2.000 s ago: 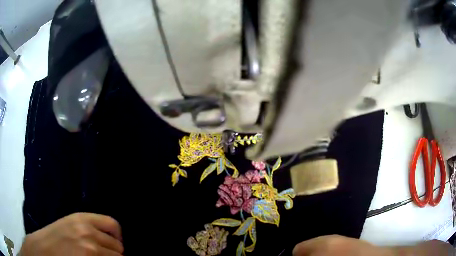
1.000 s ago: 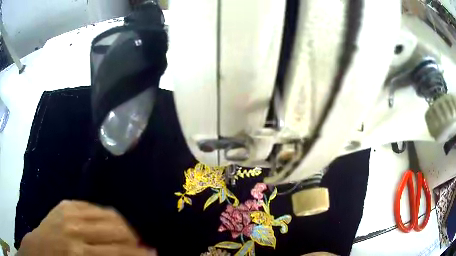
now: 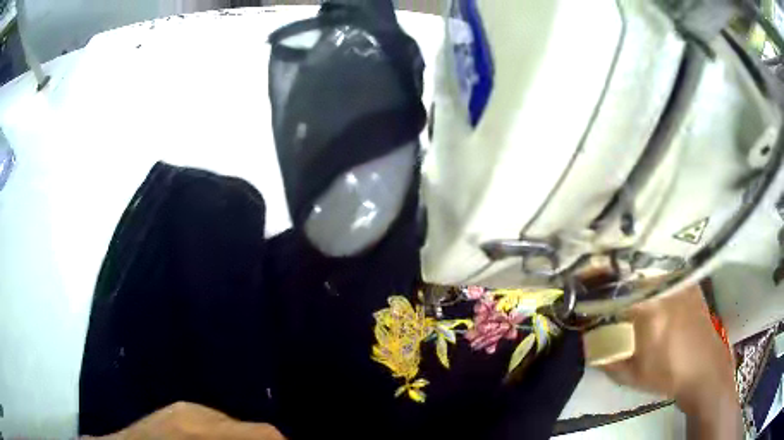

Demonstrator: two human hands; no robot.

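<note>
The black garment panel (image 3: 198,301) lies folded and uneven on the table under the sewing machine head (image 3: 524,172). Its embroidered yellow flower (image 3: 400,335) and pink flower (image 3: 494,325) lie just below the head, near the presser foot (image 3: 440,296). My left hand (image 3: 202,423) is at the bottom edge on the panel, cut off, its fingertips out of view. My right hand (image 3: 675,344) is blurred, at the right beside the pale block (image 3: 609,345). Its fingers are partly hidden behind the block and the head, so its grip cannot be told.
A grey translucent oval wrapped in black cloth (image 3: 357,198) hangs left of the head. A bit of red-orange handle (image 3: 717,325) shows behind my right hand. Patterned cloth (image 3: 756,357) lies at the right edge. The white table (image 3: 189,103) stretches behind the panel.
The panel has turned anticlockwise and bunched, with the flowers shifted right in view. My right hand has come up beside the pale block. My left hand sits lower. The view has swung left.
</note>
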